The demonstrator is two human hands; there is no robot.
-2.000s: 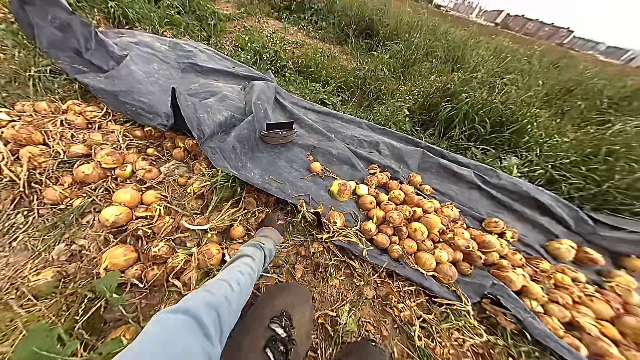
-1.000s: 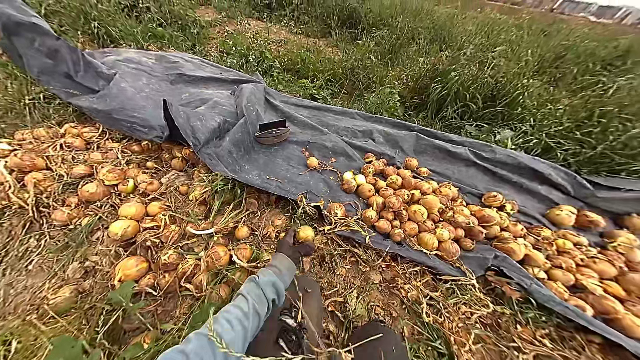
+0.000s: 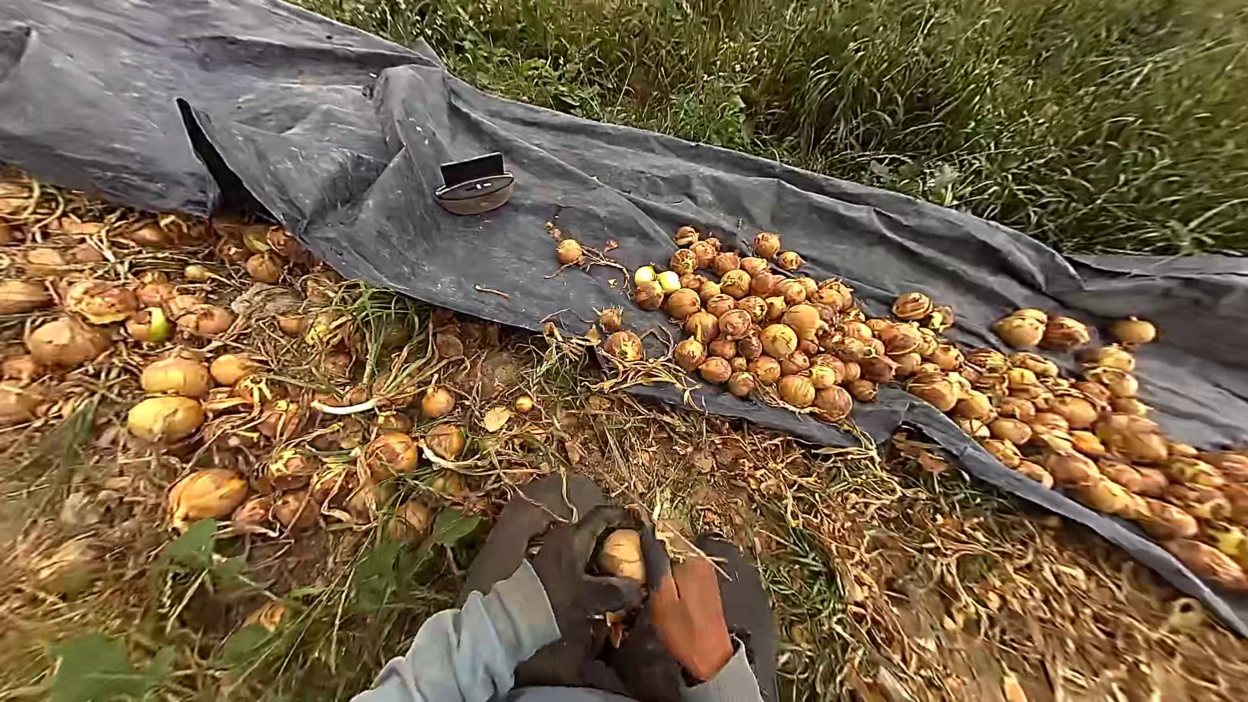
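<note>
Low in the view, above my knees, my left hand (image 3: 577,570) in a dark glove is closed around a yellow-brown onion (image 3: 622,556). My right hand (image 3: 685,609), in a glove that looks orange and dark, is at the onion's right side, near its dry top; whether it holds a tool there cannot be seen. Ahead and to the right, a heap of onions (image 3: 778,339) lies on a dark grey tarp (image 3: 546,263). Left of my hands, many onions (image 3: 168,417) with dry leaves lie on the soil.
A dark, oval object with an upright flat panel (image 3: 475,185) stands on the tarp. A second, larger heap of onions (image 3: 1131,439) is at the right. Tall grass (image 3: 877,107) borders the tarp's far side. Dry stalks (image 3: 877,565) cover the ground at right.
My left hand was reaching to an onion near the tarp's edge one second ago; now it is drawn back near my knees with an onion. My right hand has come into view beside it.
</note>
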